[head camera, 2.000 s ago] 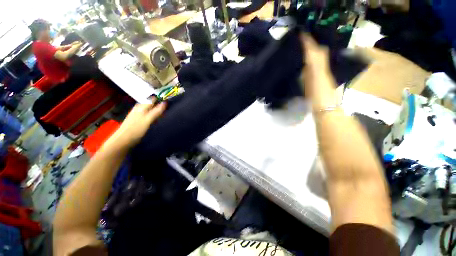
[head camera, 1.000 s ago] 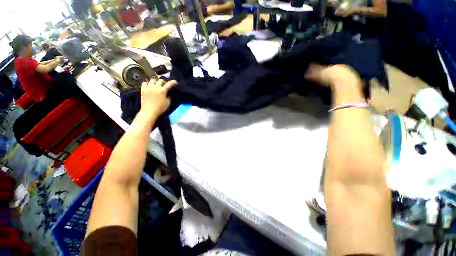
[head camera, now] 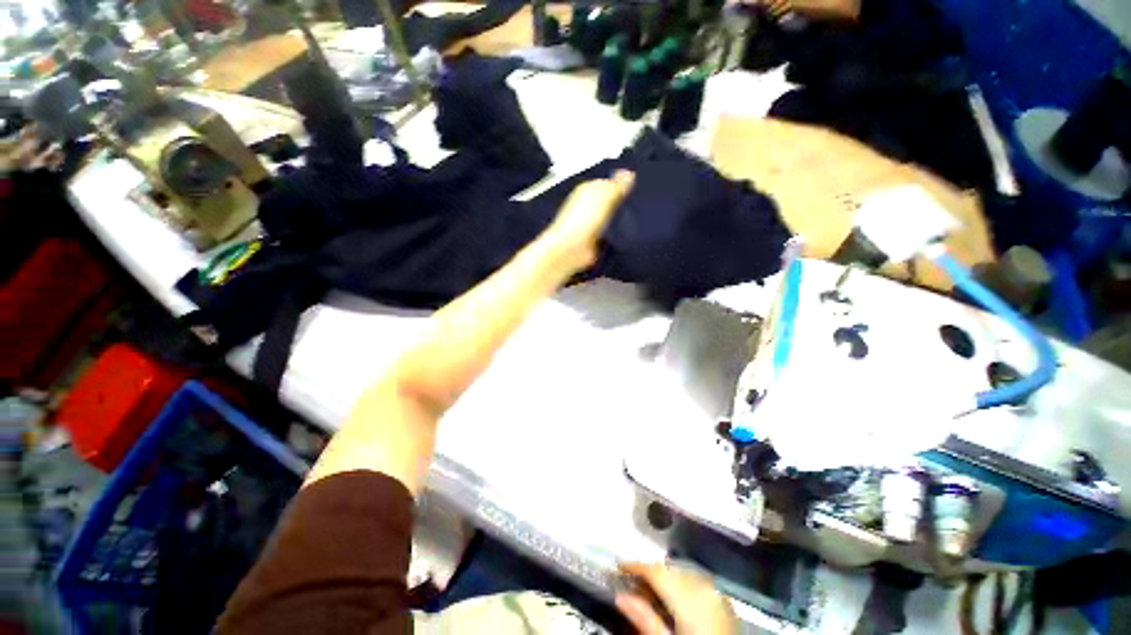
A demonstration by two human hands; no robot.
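Observation:
Black garment pieces [head camera: 409, 242] lie spread across the white machine table, left of the white overlock machine [head camera: 868, 360]. My left hand [head camera: 595, 211] rests on the dark cloth near its right part; its fingers are blurred, and whether they grip the cloth I cannot tell. My right hand [head camera: 676, 602] is low at the table's front edge, below the machine's cloth plate, partly cut off by the bottom of the picture. No cloth shows in it, and its fingers look apart. The presser foot area [head camera: 750, 459] has no cloth visible at it.
A beige second sewing machine [head camera: 199, 174] stands at the far left. Thread cones [head camera: 645, 81] stand at the back, beside a brown cardboard sheet [head camera: 843, 186]. A blue crate [head camera: 106, 521] and a red stool [head camera: 118, 403] are on the floor at left. Another person's hand shows at the top.
The view has turned right, bringing the overlock nearer the middle. The dark cloth now lies on the table. My right hand has left it and come down to the front edge; my left hand has moved right across it.

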